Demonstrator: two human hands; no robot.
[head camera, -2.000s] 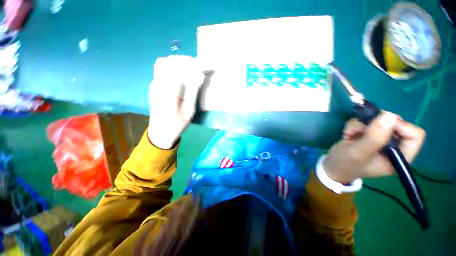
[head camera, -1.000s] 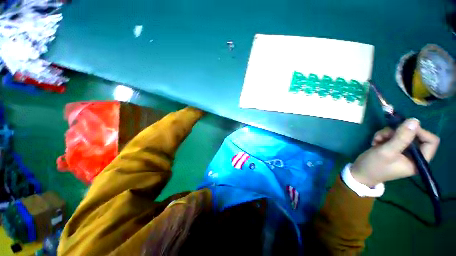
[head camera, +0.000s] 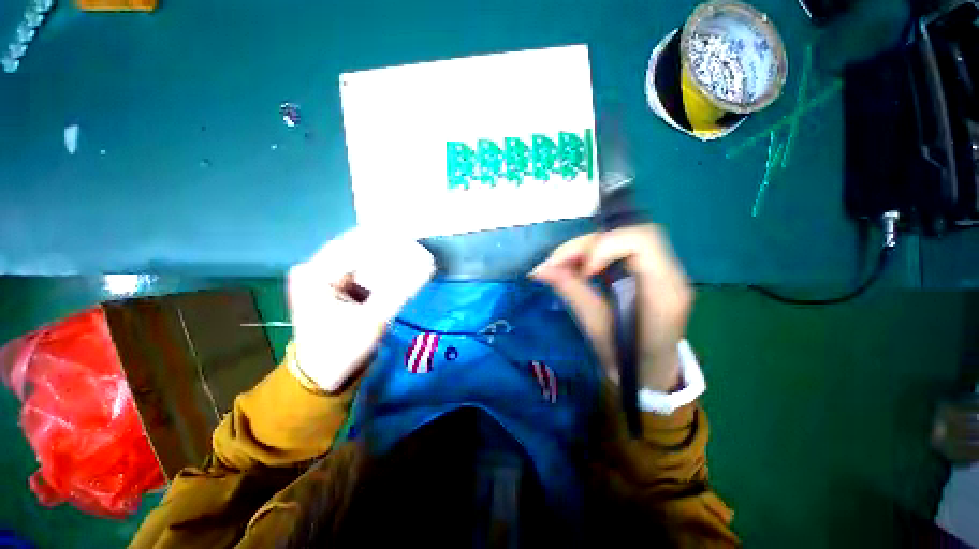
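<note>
My left hand (head camera: 349, 300) is in front of the pale card's lower left corner, fingers curled and washed out. A thin white wire (head camera: 265, 323) sticks out of it to the left; its other end is hidden. My right hand (head camera: 633, 284) grips the black soldering iron (head camera: 630, 332), blurred and nearly upright in view; its tip is too blurred to place. The green PCB panel (head camera: 515, 160) lies on the right half of the pale card (head camera: 397, 118). A few small dark-silver components (head camera: 290, 114) lie left of the card.
A round holder (head camera: 735, 59) with silvery crumbs stands right of the card. Thin green strips (head camera: 775, 150) lie beside it. A black soldering station (head camera: 896, 139) with its cable is at far right. A cardboard box (head camera: 193, 365) with a red plastic bag (head camera: 81, 413) is below the bench at left.
My left hand, hidden or out of view a second ago, is back before the card with a thin wire. My right hand has moved in nearer to it with the iron. The view has shifted right.
</note>
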